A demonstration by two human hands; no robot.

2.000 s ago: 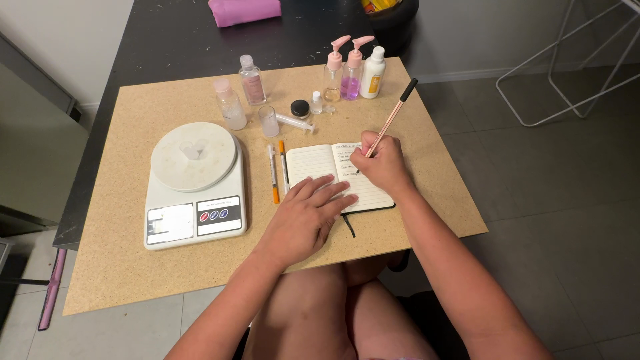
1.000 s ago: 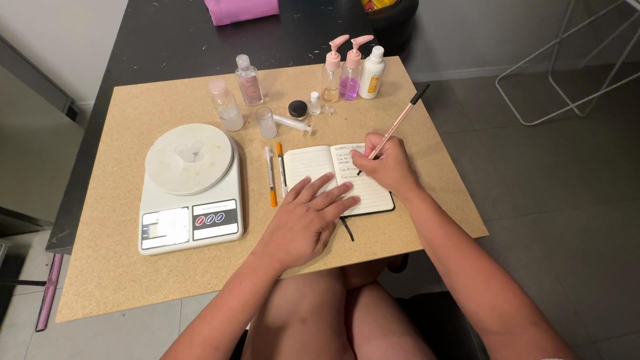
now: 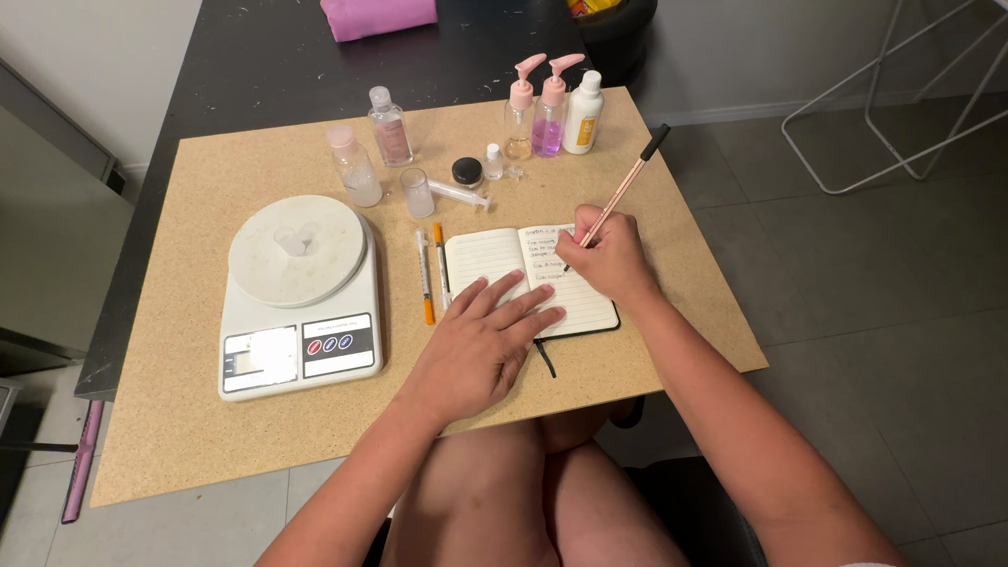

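Note:
An open lined notebook (image 3: 579,303) with handwriting on its right page lies on the particle board (image 3: 181,441). My right hand (image 3: 610,252) grips a pink-striped pen (image 3: 618,193) with a black end cap, its tip on that page. Flat across the lower part of the notebook rests my left hand (image 3: 492,335), fingers spread, holding nothing. Two orange-capped syringes (image 3: 425,276) lie just left of the notebook. Further left stands a white kitchen scale (image 3: 299,315) with small clear pieces on its round plate.
Behind the notebook are a clear cup (image 3: 416,193), a larger syringe (image 3: 457,193), a black-lidded jar (image 3: 467,172), a small vial (image 3: 493,161), pump bottles (image 3: 549,126), a white bottle (image 3: 583,114) and two capped bottles (image 3: 391,130). A pink pouch (image 3: 379,17) lies on the black table.
A little more handwriting shows on the right page. My right hand has shifted slightly with the pen still held; my left hand stays on the notebook.

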